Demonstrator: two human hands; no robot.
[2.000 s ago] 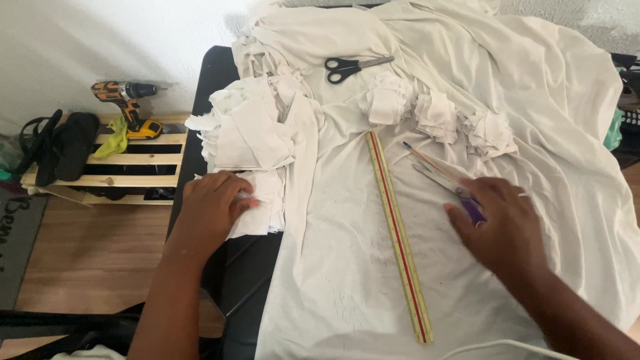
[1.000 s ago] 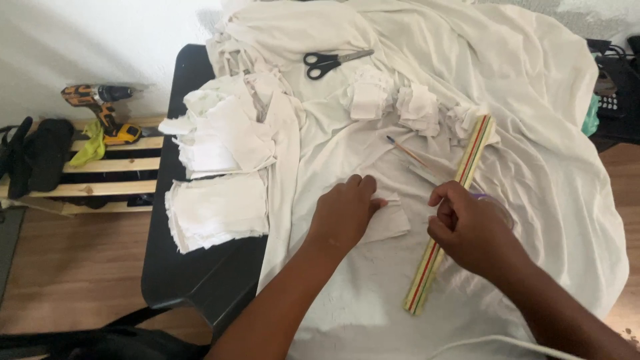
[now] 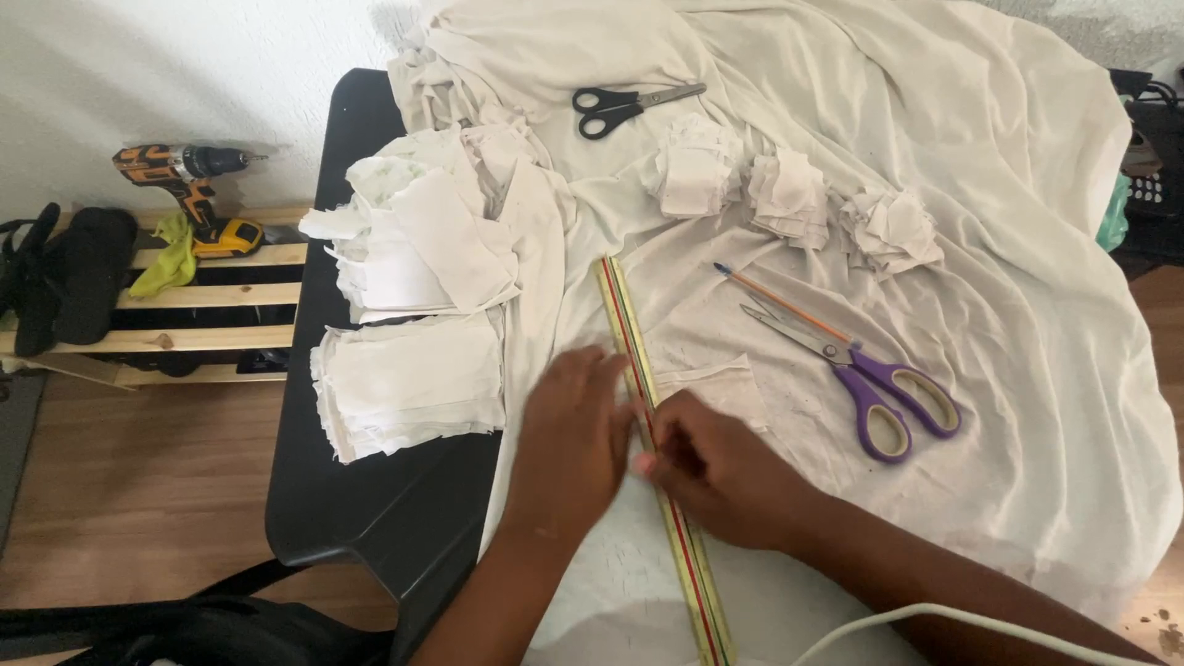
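A yellow scale ruler with red and green lines [image 3: 684,546] lies lengthwise on the white cloth [image 3: 786,592]. My left hand [image 3: 578,435] is at the ruler's left edge, slightly blurred. My right hand [image 3: 721,467] has its fingers bent over the ruler's middle, gripping it. A small white fabric piece [image 3: 726,384] lies just right of the ruler, partly hidden by my right hand. Purple-handled scissors [image 3: 869,393] and an orange pen [image 3: 786,305] rest to the right. A neat stack of white fabric pieces [image 3: 412,384] sits on the left.
A larger pile of white fabric [image 3: 425,231] lies behind the neat stack on the black table [image 3: 370,518]. Black-handled scissors [image 3: 615,109] and several small fabric stacks [image 3: 698,171] lie farther back. A cordless drill [image 3: 199,194] stands on a wooden slatted rack [image 3: 222,296]. A white cable [image 3: 925,610] crosses my right forearm.
The left hand has moved from the left stack to the middle of the cloth, where a small fabric piece now lies. The ruler was swung right a second ago and is now left of that piece.
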